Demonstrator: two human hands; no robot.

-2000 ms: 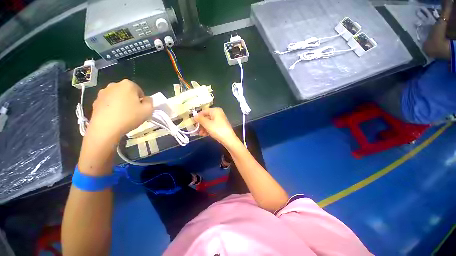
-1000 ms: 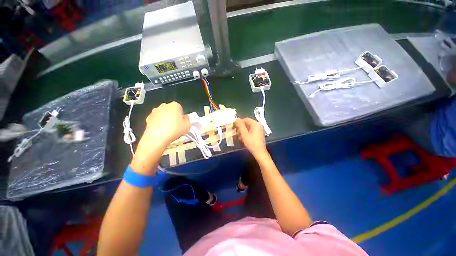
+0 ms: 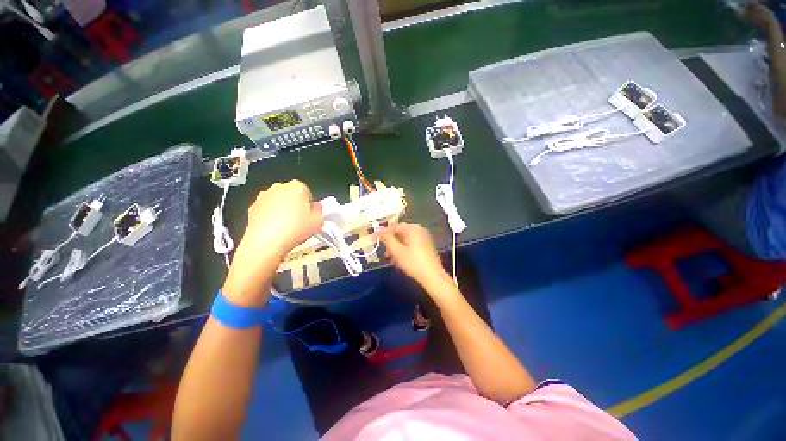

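Note:
The white socket fixture (image 3: pixel 372 207) lies on cream tape strips at the bench's front edge. My left hand (image 3: pixel 284 217) is closed on a white power adapter (image 3: pixel 329 207) at the fixture's left part; its fingers hide most of the adapter. The bundled white output cord (image 3: pixel 343 248) hangs from it over the fixture's front. My right hand (image 3: pixel 412 248) is at the fixture's front right, thumb and finger pinched at the cord's end, which is small and partly hidden. Open adapters lie left (image 3: pixel 229 168) and right (image 3: pixel 445 139) of the fixture.
A grey instrument (image 3: pixel 295 121) with a lit display stands behind, coloured test leads (image 3: pixel 356 161) running to the fixture. A film-wrapped left pad (image 3: pixel 129 284) and a right pad (image 3: pixel 552 185) each bear two adapters. A metal upright (image 3: pixel 372 60) stands behind. A person's arm shows far right.
The view has swung left and back. My right hand went to the fixture's right end, then back to the cord's end. A second adapter, blurred a second ago, now lies still on the left pad.

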